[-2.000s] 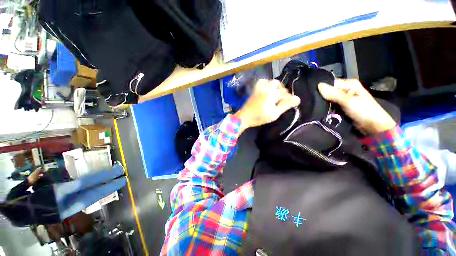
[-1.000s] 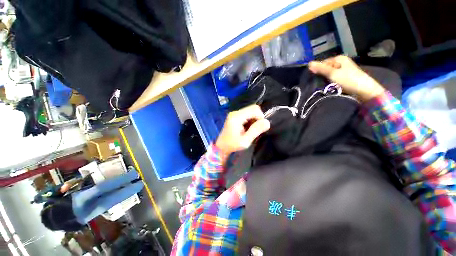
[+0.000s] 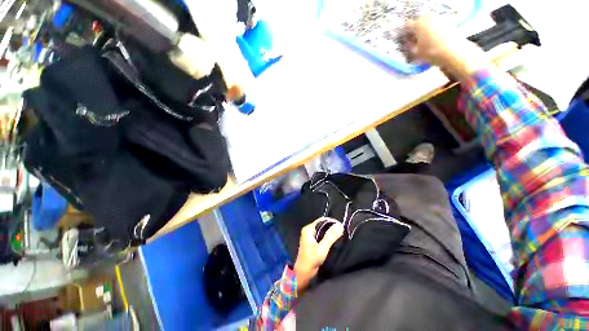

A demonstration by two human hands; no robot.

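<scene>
A black fabric bag [image 3: 365, 242] with thin silvery zipper lines lies on my lap, over the dark apron [image 3: 387, 291]. My left hand [image 3: 314, 247] holds the bag at its left side, thumb and fingers closed on the fabric near a zipper edge. My right hand [image 3: 426, 44] reaches over the bench into the shallow tray [image 3: 381, 59] with a light-blue rim. Its fingers are blurred among the heap of loose silvery pieces [image 3: 381, 19]; whether they grip any piece cannot be told.
A pile of black bags [image 3: 123, 136] hangs over the left part of the white, wood-edged bench [image 3: 284, 123]. Another person's hand [image 3: 234, 92] shows beside it. A blue item [image 3: 259, 48] and a black item [image 3: 507, 31] lie on the bench. Blue crates [image 3: 174, 275] stand below.
My right hand has left the bag and moved up and forward to the tray. My left hand still holds the bag. The view has shifted toward the bench, showing the tray and more of the pile.
</scene>
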